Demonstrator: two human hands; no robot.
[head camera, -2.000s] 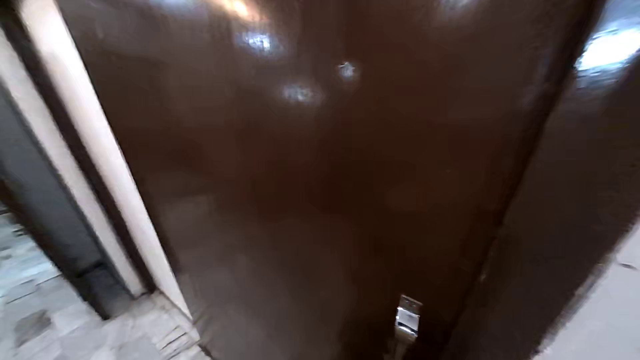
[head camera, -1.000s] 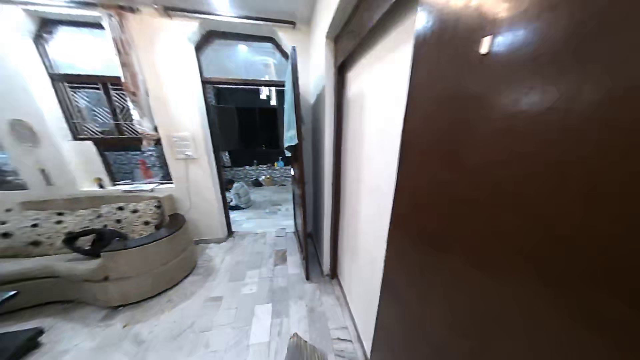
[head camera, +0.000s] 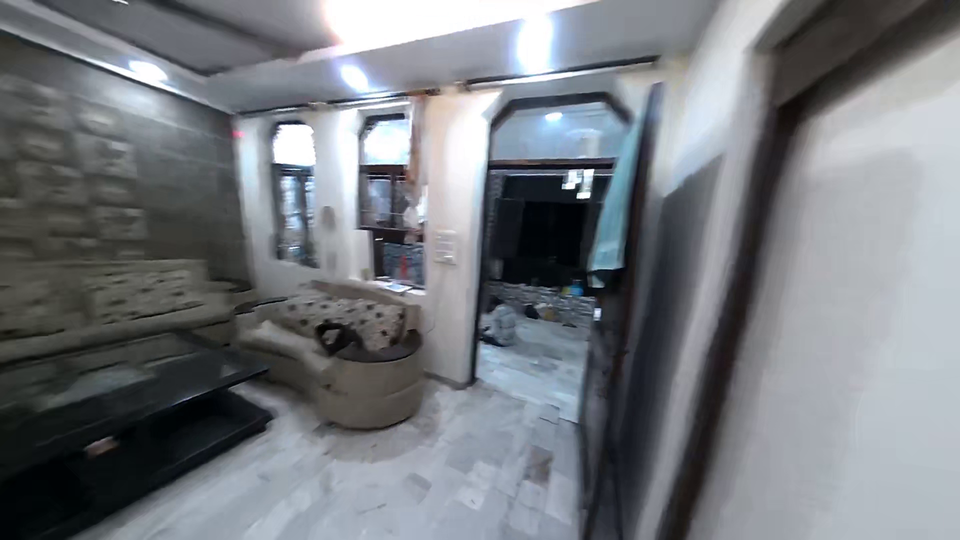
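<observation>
Neither my left hand nor my right hand shows in the head view, so what they hold or touch is hidden. Ahead, an open doorway with a dark frame (head camera: 480, 277) leads to another room. Its dark door (head camera: 611, 375) stands open on the right side, and a light blue cloth (head camera: 616, 210) hangs on its upper part. A switch panel (head camera: 445, 247) is on the wall left of the doorway. The picture is blurred.
A curved beige sofa (head camera: 373, 397) with spotted cushions (head camera: 360, 319) and a dark item (head camera: 337, 339) on it stands left of the doorway. A low black table (head camera: 150, 397) is at left. Beyond the doorway, a person (head camera: 500, 324) sits low on the tiled floor (head camera: 450, 480).
The view has swung left, away from the brown door surface that filled it two seconds ago. More of the room, with the black table and the sofas, now shows.
</observation>
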